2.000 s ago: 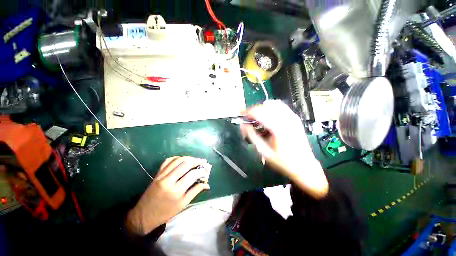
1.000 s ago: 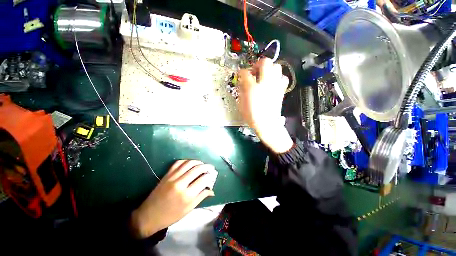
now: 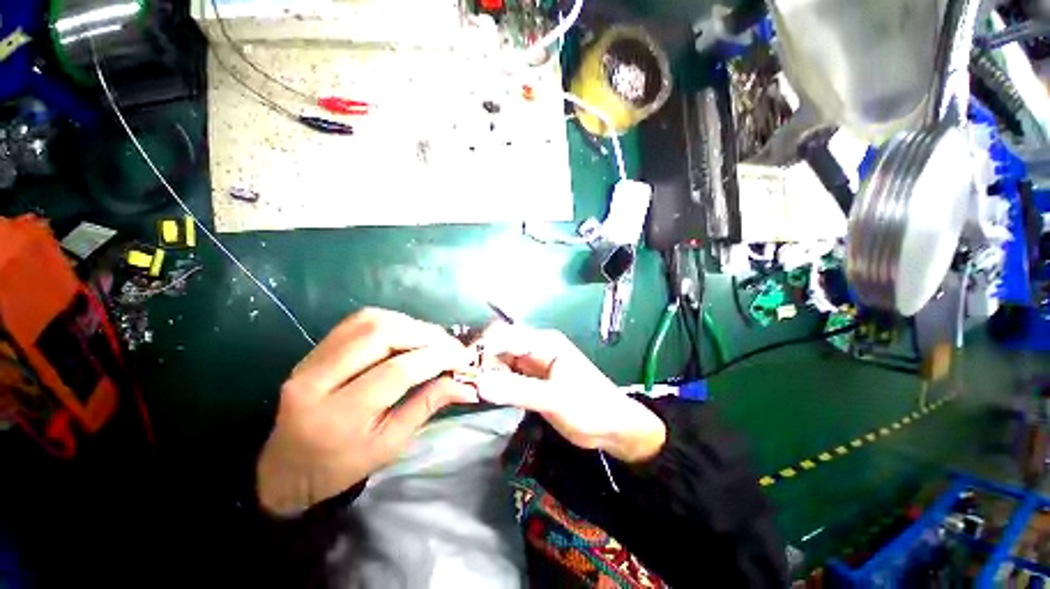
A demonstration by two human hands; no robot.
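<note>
My left hand (image 3: 359,405) pinches a small circuit board (image 3: 470,366), mostly hidden by fingers, above the near edge of the mat. My right hand (image 3: 567,389) meets it from the right, thumb and fingertips closed at the same board. Whether a separate tiny part is between the fingertips cannot be told. Thin solder wire (image 3: 205,224) runs from the spool (image 3: 104,17) at the upper left down to my left hand. A slim dark tool tip (image 3: 500,312), perhaps tweezers, shows just behind my fingers.
Pale board (image 3: 380,190) with red and black clips (image 3: 334,113) at the back. Orange multimeter (image 3: 40,288) and yellow-wrapped transformers (image 3: 161,244) left. Yellow tip cleaner (image 3: 622,81), green-handled cutters (image 3: 685,334), a black cord and round metal lamp base (image 3: 910,219) right.
My right hand has come back from the pale board's far right to my left hand, and their fingertips now meet. The camera view has shifted, showing the green-handled cutters.
</note>
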